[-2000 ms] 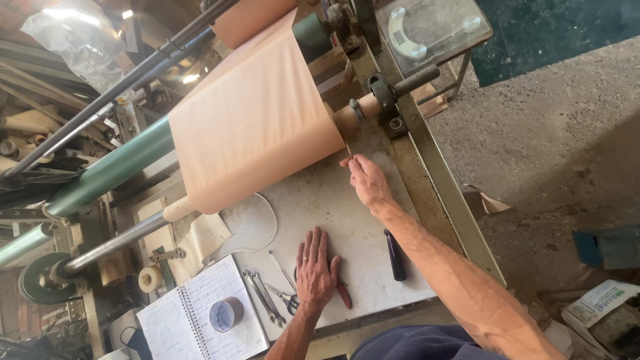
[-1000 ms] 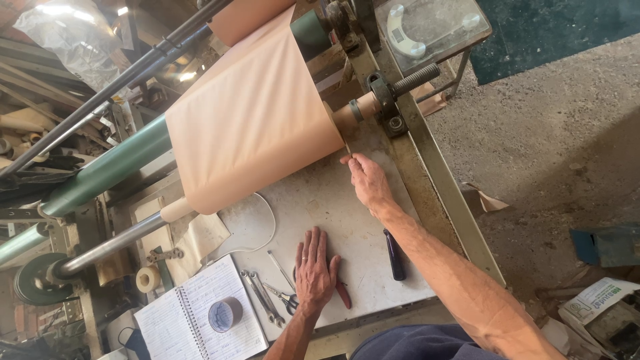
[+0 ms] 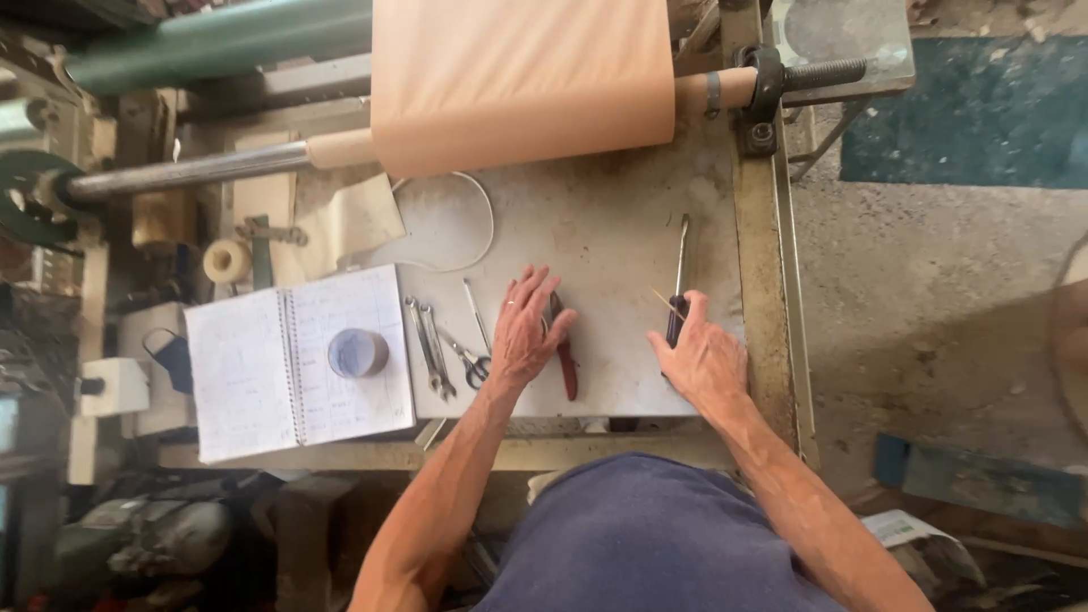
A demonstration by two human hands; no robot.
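My left hand [image 3: 527,330] rests on the metal table [image 3: 586,221] with its fingers apart, partly over red-handled pliers [image 3: 568,370]. My right hand [image 3: 707,350] is at the dark handle of a screwdriver [image 3: 681,255], whose shaft points away from me; a thin, light stick [image 3: 665,300] shows at its fingers. Whether the fingers grip either is unclear. Beyond both hands, a roll of orange-brown film or paper [image 3: 523,119] sits on a shaft [image 3: 195,167]. Left of my left hand lie scissors [image 3: 476,365], wrenches [image 3: 431,348] and a thin metal rod [image 3: 478,316].
A spiral notebook [image 3: 242,365] with writing lies at the left, a tape roll [image 3: 357,353] on it. Near it are a pale roll [image 3: 227,261] and a white cable loop [image 3: 491,223]. The machine's frame rail [image 3: 769,280] and threaded shaft end [image 3: 824,74] edge the right side.
My right hand has moved back from the roll's right end to the screwdriver handle. My left hand stays near the pliers, its fingers more bent. The view has turned.
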